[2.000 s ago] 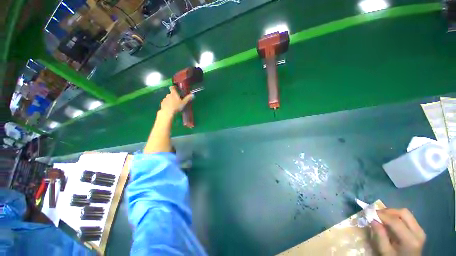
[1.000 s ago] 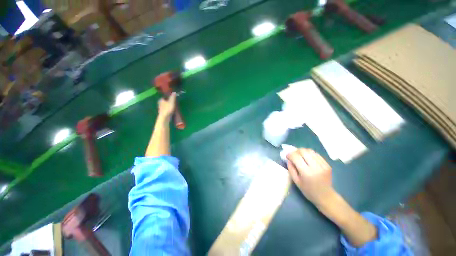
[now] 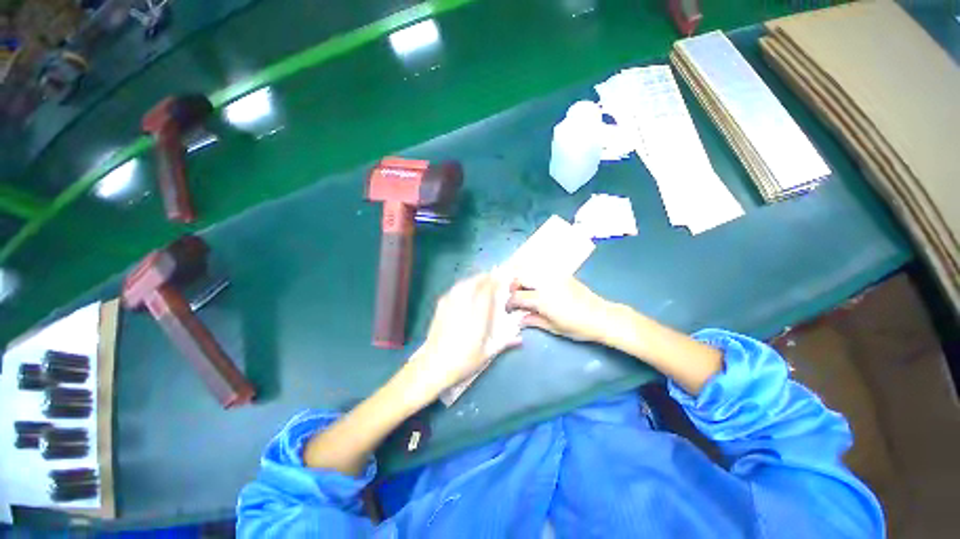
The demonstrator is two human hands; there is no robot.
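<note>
A pale label sheet [image 3: 555,251] lies slanted on the dark-green mat. My left hand [image 3: 463,324] lies over the middle of the sheet. My right hand [image 3: 560,305] meets it there with curled fingers; whether either hand grips the sheet or a small label is hidden. A crumpled white cloth [image 3: 607,217] lies at the sheet's far end. A dark-red handheld unit [image 3: 394,263] lies left of the sheet, its handle towards me. A second unit [image 3: 195,332] lies tilted further left.
A translucent-white bottle [image 3: 575,147], spare label sheets [image 3: 671,153], a pile of narrow strips [image 3: 747,111] and cardboard sheets [image 3: 884,95] lie right. Small black parts [image 3: 68,402] sit on a board at left. A black disc [image 3: 414,437] lies at the near edge. Another unit [image 3: 172,158] is on the conveyor.
My left hand has left the handheld unit, now on the mat, and come to the sheet. My right hand has let go of the white cloth and moved onto the sheet's middle.
</note>
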